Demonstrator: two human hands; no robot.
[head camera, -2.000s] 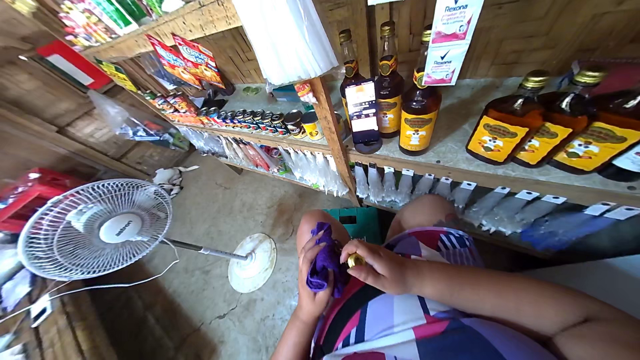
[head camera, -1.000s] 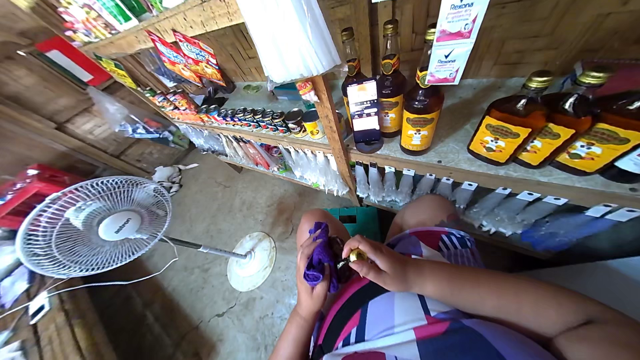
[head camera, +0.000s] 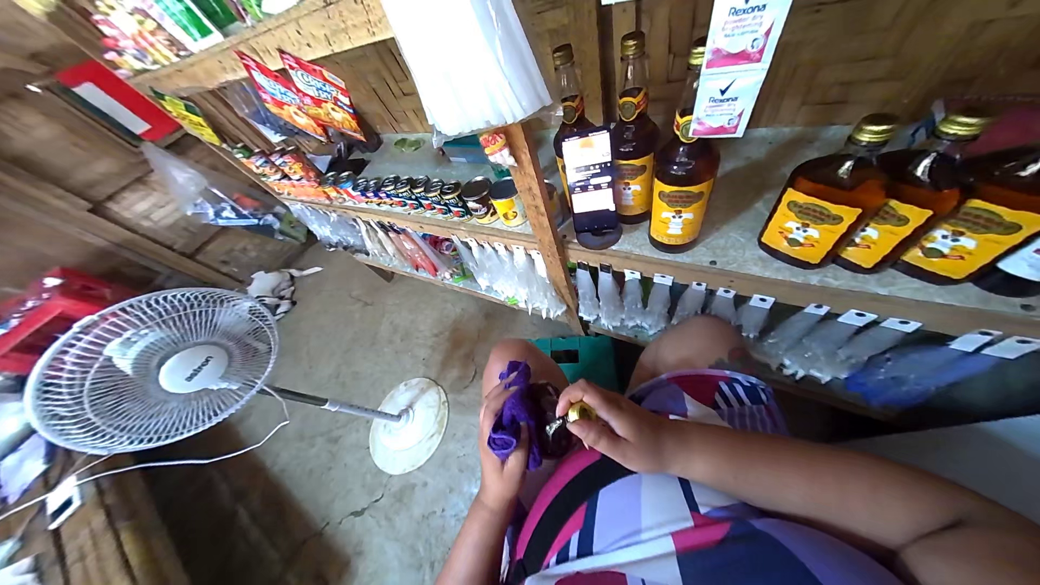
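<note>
Over my lap, my left hand (head camera: 502, 447) holds a bunched purple cloth (head camera: 512, 418) against a dark glass bottle (head camera: 554, 422). My right hand (head camera: 613, 426) grips that bottle's gold cap (head camera: 580, 412) between thumb and fingers. The bottle lies tilted, its cap pointing right, and the cloth and my fingers hide part of its body. On the shelf in front stand upright brown bottles (head camera: 684, 191) with yellow labels and gold caps. More flat bottles (head camera: 821, 203) of the same colours stand at the right. A phone (head camera: 591, 183) with a lit screen leans against the upright bottles.
A white stand fan (head camera: 195, 370) stands at the left, its round base (head camera: 409, 425) on the concrete floor. Small cans (head camera: 418, 195) line the shelf beyond a wooden post (head camera: 543, 231). Plastic packets (head camera: 691, 301) hang under the shelf edge. A green crate (head camera: 573, 361) is beyond my knees.
The dark bottle shows more beside the purple cloth than it did two seconds ago. My right hand stays at the gold cap, and my left hand still holds the cloth.
</note>
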